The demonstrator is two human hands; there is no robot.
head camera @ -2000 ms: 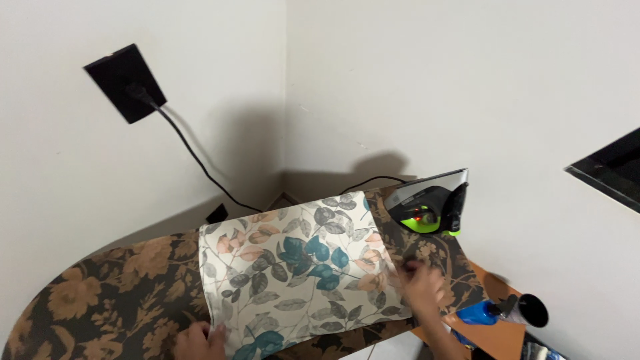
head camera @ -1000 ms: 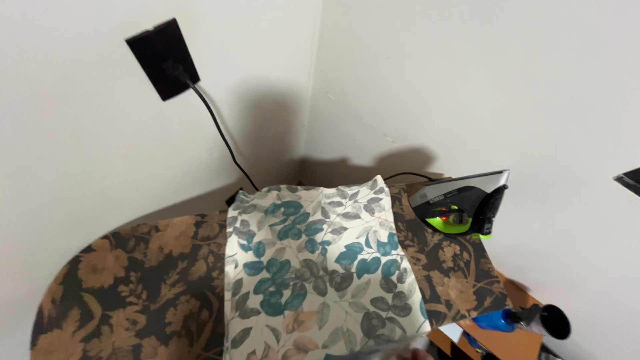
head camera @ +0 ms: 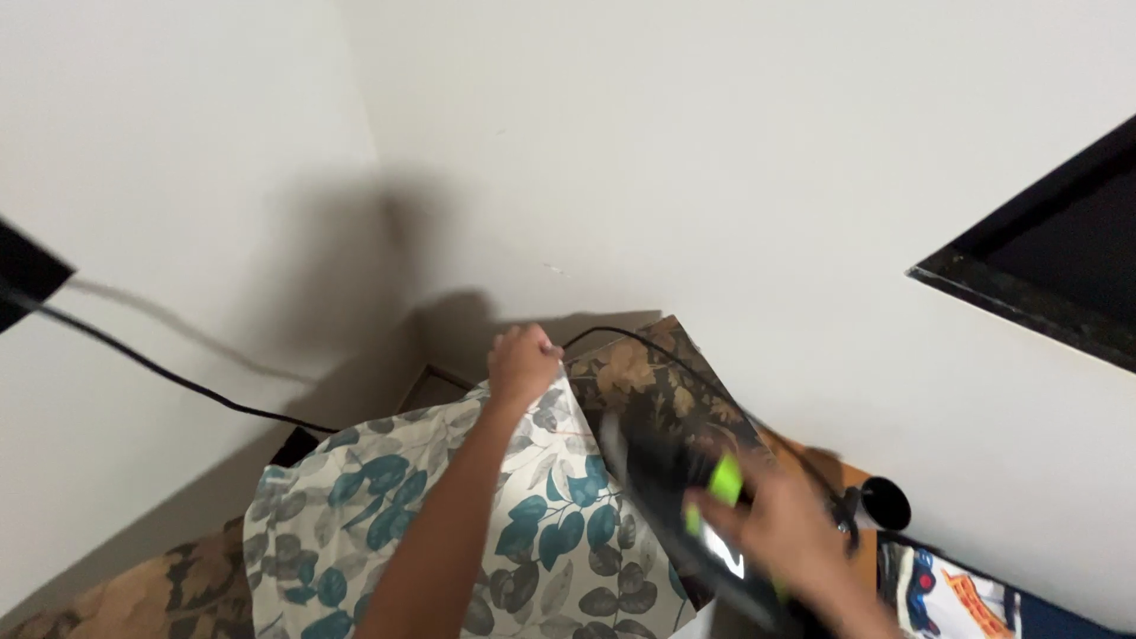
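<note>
A white cloth with teal and grey leaves [head camera: 559,532] lies over the floral-covered ironing board [head camera: 621,368]. My left hand [head camera: 524,364] pinches the cloth's far right corner, its forearm crossing above the fabric. On the right, my right hand [head camera: 781,524] is closed around the handle of a black and lime-green clothes iron [head camera: 652,479]. Iron and hand are blurred by motion. The iron is beside the cloth's right edge; whether its soleplate touches the fabric cannot be told.
The iron's black cord [head camera: 612,330] arcs over the board's far end. Another stretch of cord [head camera: 169,373] hangs from a black wall plate [head camera: 27,275]. Walls meet behind the board. At right are a black cup-like object [head camera: 886,504], a printed cloth [head camera: 958,595] and a dark wall recess [head camera: 1056,248].
The iron, earlier resting at the board's far right end, is now in my right hand and nearer. My left hand has come to the cloth's far corner. The view has shifted right.
</note>
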